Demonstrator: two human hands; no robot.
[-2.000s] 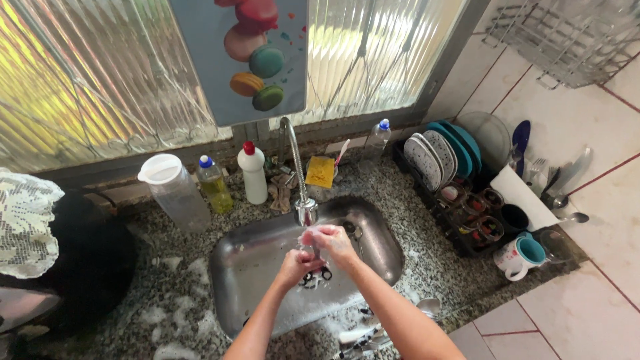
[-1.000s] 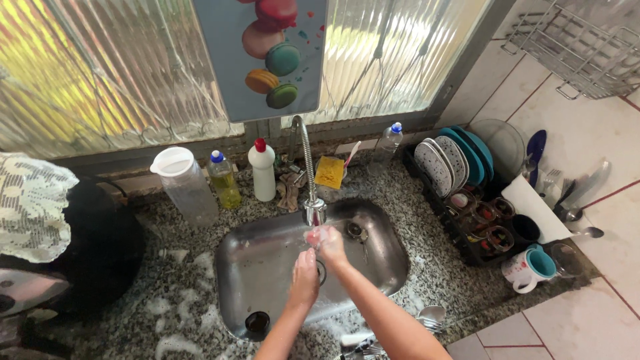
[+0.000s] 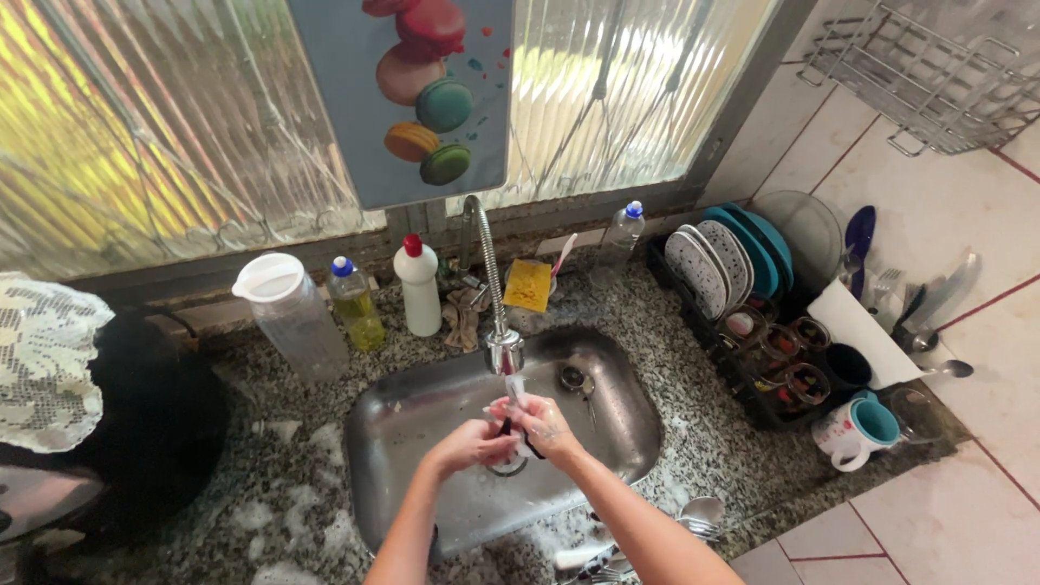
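Both my hands are over the stainless-steel sink [image 3: 439,504], under water running from the spring-neck faucet [image 3: 505,349]. My left hand [image 3: 478,445] and my right hand [image 3: 543,424] are close together, fingers curled round a small black item [image 3: 505,427] whose kind I cannot tell. A dark ring-shaped thing [image 3: 508,466] shows just below them in the basin. The drain [image 3: 571,377] is at the back right of the sink. Spoons and forks [image 3: 700,520] lie on the granite counter at the sink's front right edge.
A plastic pitcher [image 3: 292,317], a yellow-green soap bottle [image 3: 356,305], a white bottle [image 3: 419,288] and a yellow sponge [image 3: 527,286] stand or lie behind the sink. At right are a black dish rack [image 3: 715,357] and a mug [image 3: 853,431]. A black pot-like appliance [image 3: 162,406] is at left.
Black pieces showed by my hands two seconds ago; one second ago a dark round thing was at the basin's front left. Now a black item is between my fingers.
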